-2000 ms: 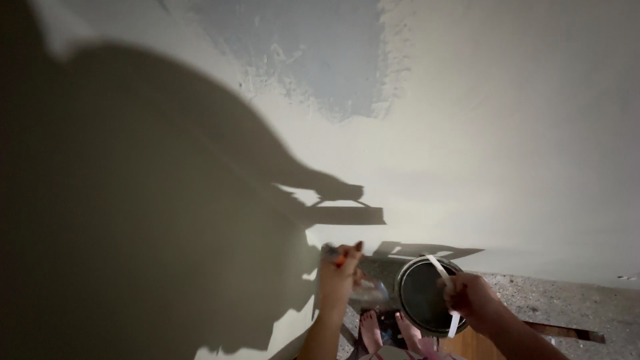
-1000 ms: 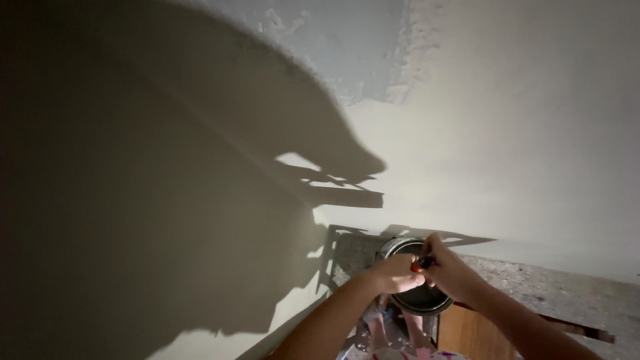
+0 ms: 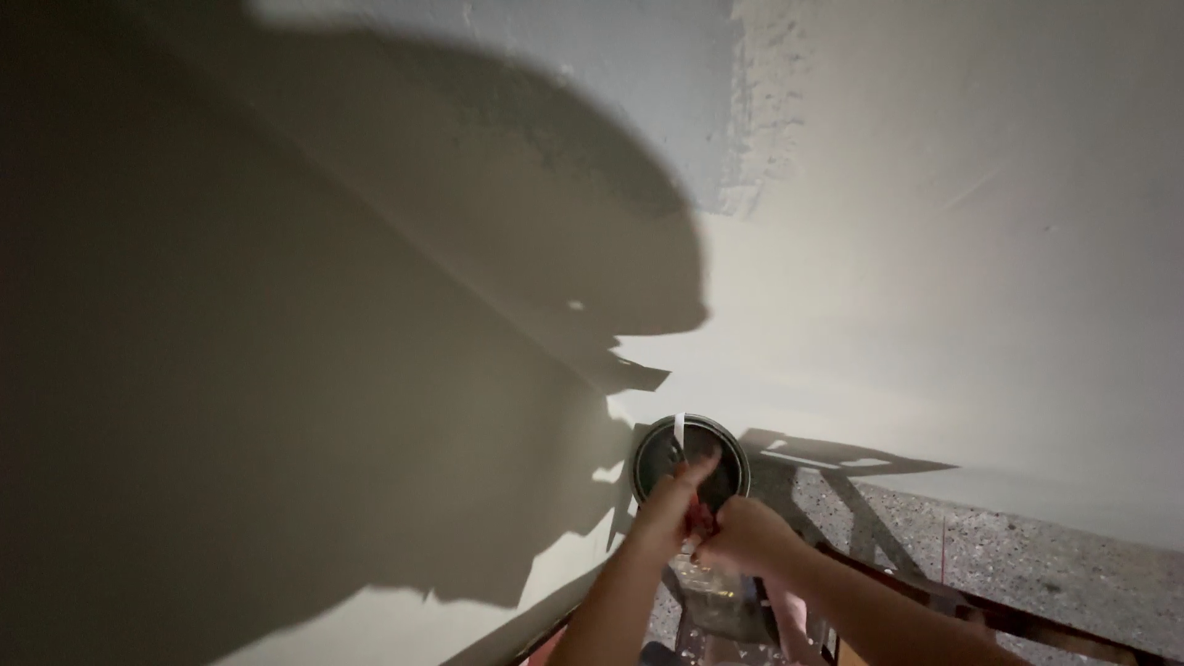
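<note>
Low in the head view, a round dark tin or bucket (image 3: 655, 455) stands by the wall corner, with a narrow white strip (image 3: 680, 428) across its rim. My left hand (image 3: 677, 504) is over its near side, one digit extended, with a small red-handled tool (image 3: 696, 520) at its palm; the tool's working end cannot be made out. Against the same red part, at the tin's near right edge, my right hand (image 3: 745, 536) is curled. What it grips is hidden. Above is the pale wall (image 3: 925, 277) with a rough-edged grey-blue patch (image 3: 647, 83).
Large shadows cover the left wall (image 3: 277, 416). A speckled floor (image 3: 1036, 555) shows at the lower right, beyond a dark edge or rail (image 3: 1008, 618). Part of a bare leg (image 3: 788, 615) and a glossy, blurred surface (image 3: 721, 601) are below the hands.
My hands were apart two seconds ago, the left with the red-handled tool and the right at the tin's white strip. They came together over the tin and now meet at its near side.
</note>
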